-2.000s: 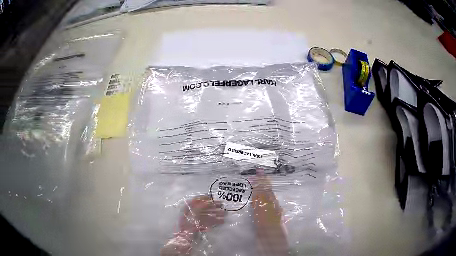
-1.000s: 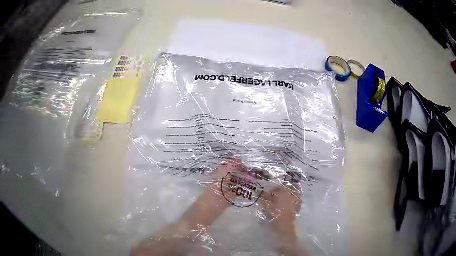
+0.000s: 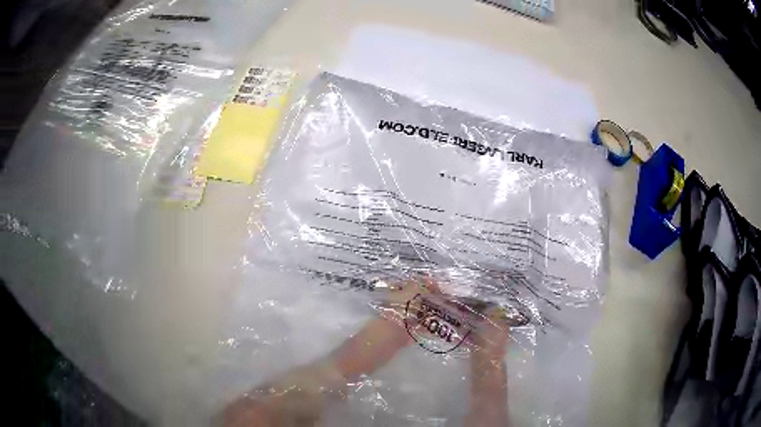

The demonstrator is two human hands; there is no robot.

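A large clear polybag (image 3: 400, 217) with black print and a round 100% mark lies in front of me over white tissue (image 3: 467, 71). My left hand (image 3: 400, 308) and my right hand (image 3: 492, 334) are inside the polybag, seen blurred through the shiny film. Their fingers are near each other just behind the round mark, at a dark, unclear thing (image 3: 509, 315). Glare and print hide the fingertips, so I cannot tell whether either hand grips anything.
Spare polybags (image 3: 125, 92) lie at the left, beside a yellow backing sheet (image 3: 238, 143) with barcode stickers (image 3: 263, 85). A blue tape dispenser (image 3: 655, 204) and tape rolls (image 3: 612, 142) are at the right. Black handbags (image 3: 718, 275) stand at the right edge.
My hands have moved further into the polybag and closer together. The white tag seen under the film earlier no longer shows. The view has turned, so everything appears tilted and shifted right.
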